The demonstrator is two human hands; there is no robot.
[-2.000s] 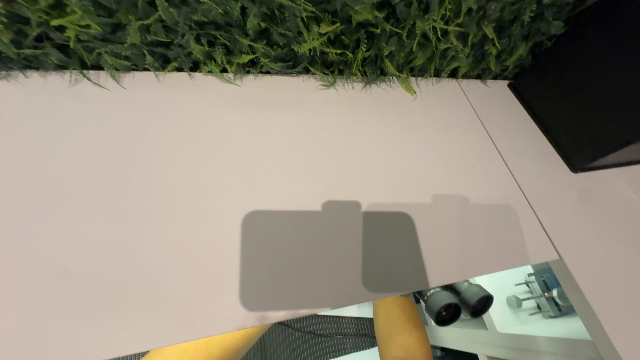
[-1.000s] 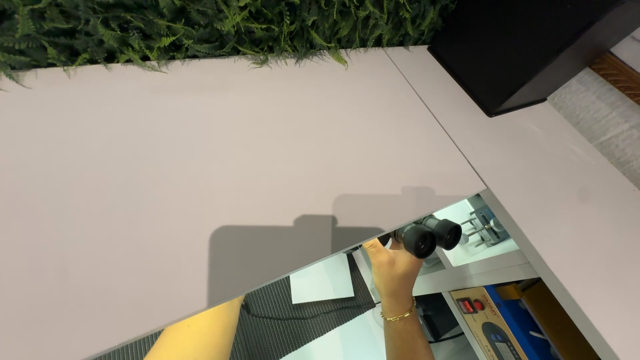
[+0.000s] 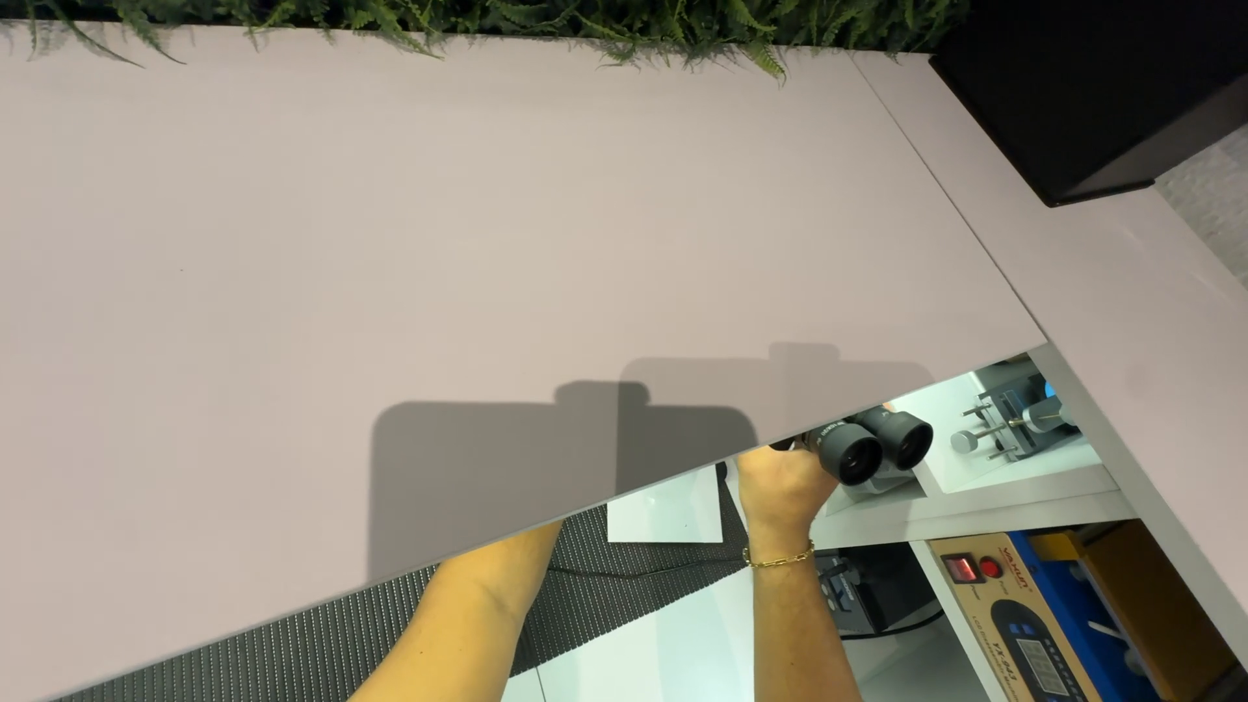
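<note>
My left forearm reaches up under the edge of the pale pink panel (image 3: 487,244); the left hand is hidden beneath it. My right hand (image 3: 783,481), with a gold chain bracelet (image 3: 778,560) at the wrist, is at the left side of the black microscope eyepieces (image 3: 871,450). Its fingers are hidden by the panel and the eyepieces, so I cannot tell what they hold. Below the panel lie a ribbed dark mat (image 3: 595,624) and a white sheet (image 3: 665,509). A thin dark cable crosses the mat between my arms.
A metal clamp-like fixture (image 3: 1019,419) stands on a white shelf at right. Beneath it are a machine with a control panel and display (image 3: 1043,665) and a dark device (image 3: 858,590). Green artificial foliage (image 3: 585,19) and a black box (image 3: 1082,88) border the panel's far side.
The right hand, out of sight two seconds ago, now shows beside the eyepieces. More of the left forearm shows. The view has shifted, bringing the lower shelf into sight.
</note>
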